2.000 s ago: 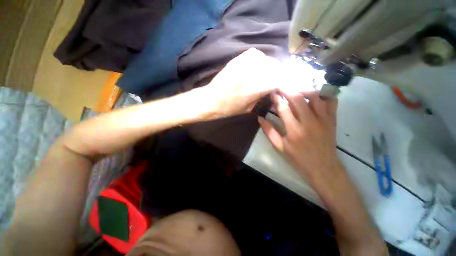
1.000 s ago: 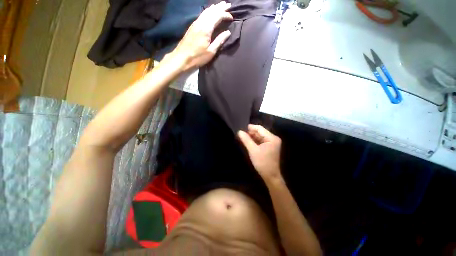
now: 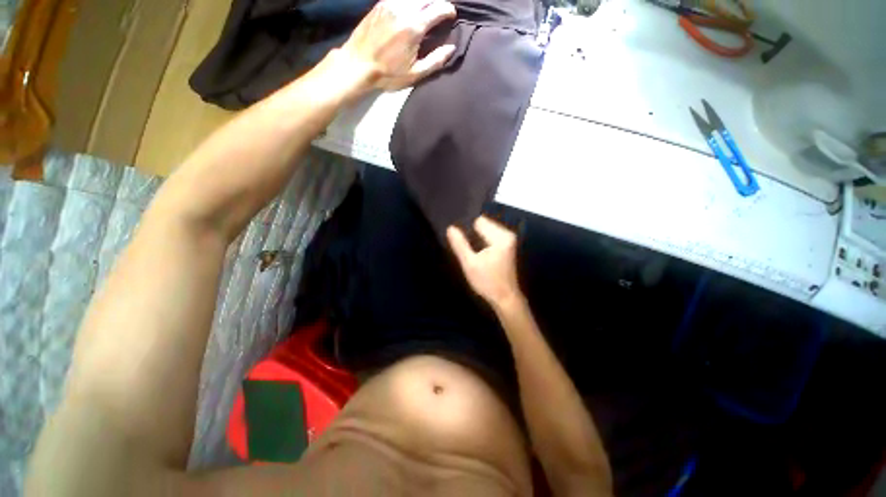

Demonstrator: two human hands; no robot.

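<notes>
A dark brown-purple cloth panel [image 3: 457, 121] lies over the left part of the white machine table and hangs over its front edge. My left hand [image 3: 403, 44] rests on the cloth at the top, thumb spread from the fingers; its fingertips reach the picture's top edge. My right hand [image 3: 489, 260] is at the hanging lower end of the panel, below the table edge, with thumb and fingers apart. Small bright metal parts [image 3: 547, 27] show at the cloth's right edge. The machine head is mostly out of view.
On the white table [image 3: 612, 180] lie open blue-handled snips [image 3: 727, 153] and orange-red scissors [image 3: 717, 34]. More dark cloth [image 3: 262, 58] lies upper left beside cardboard [image 3: 126, 78]. Grey quilted padding [image 3: 97, 252] and a red stool [image 3: 330, 369] are lower left.
Both hands have left the lit needle area. My left hand moved up and left, my right hand down to the panel's lower end, where its fingers have spread. The view has shifted off the machine head.
</notes>
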